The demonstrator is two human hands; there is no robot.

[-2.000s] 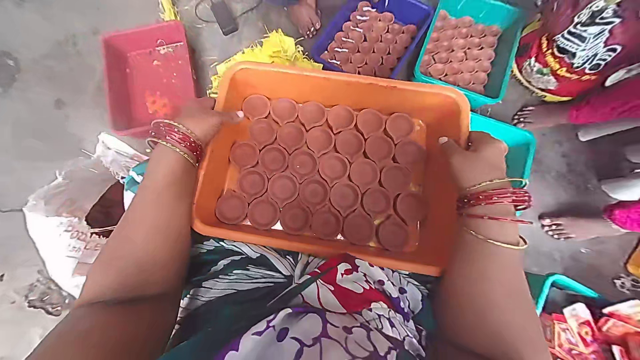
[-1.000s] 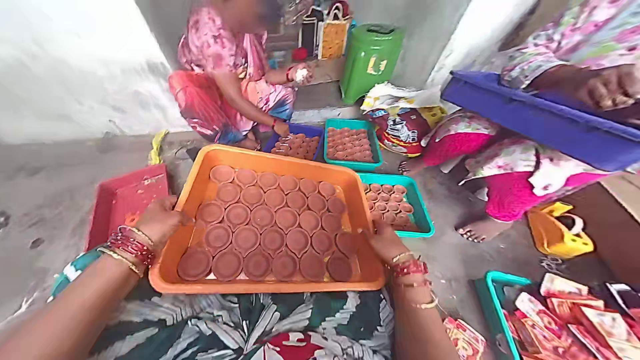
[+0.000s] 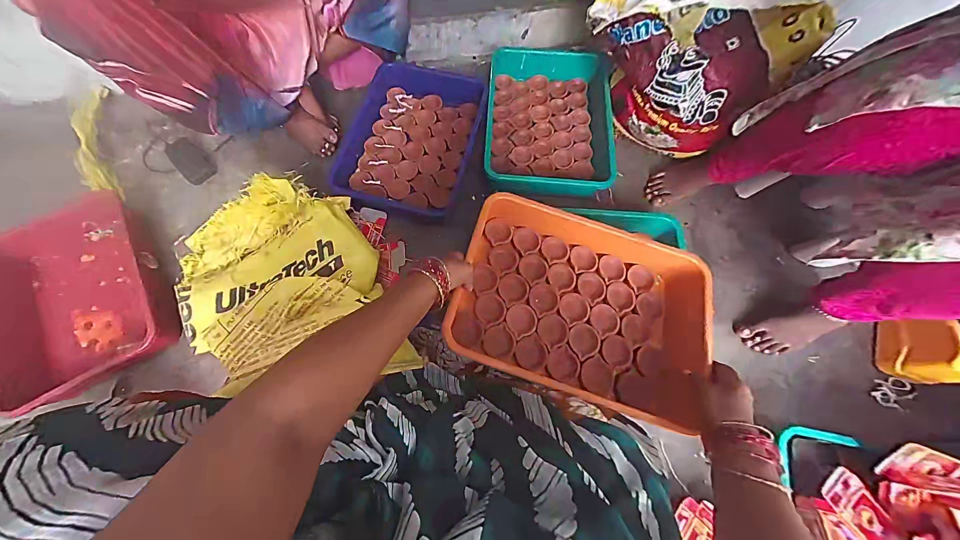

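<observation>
An orange plastic tray point(image 3: 686, 300) is held tilted between my two hands, with rows of small round clay lamps point(image 3: 553, 330) in it. My left hand point(image 3: 459, 271) grips its left rim, and my right hand point(image 3: 729, 394) grips the lower right corner. Under its far edge part of a teal tray point(image 3: 660, 225) shows. Beyond it, a blue tray point(image 3: 349, 176) and another teal tray point(image 3: 606, 169) hold more clay lamps on the floor; some lamps in the blue one have white wicks or marks.
A yellow cement sack point(image 3: 300, 285) lies left of my forearm, beside a red tray point(image 3: 146, 300). A person's foot point(image 3: 311, 133) is by the blue tray; another person's feet point(image 3: 780, 334) are at the right. A printed sack point(image 3: 675, 97) stands behind. Red packets point(image 3: 855, 502) lie lower right.
My hands have moved the orange tray to the right, and it is now slanted. The yellow sack left of it is now exposed. The view has tipped down since one second ago.
</observation>
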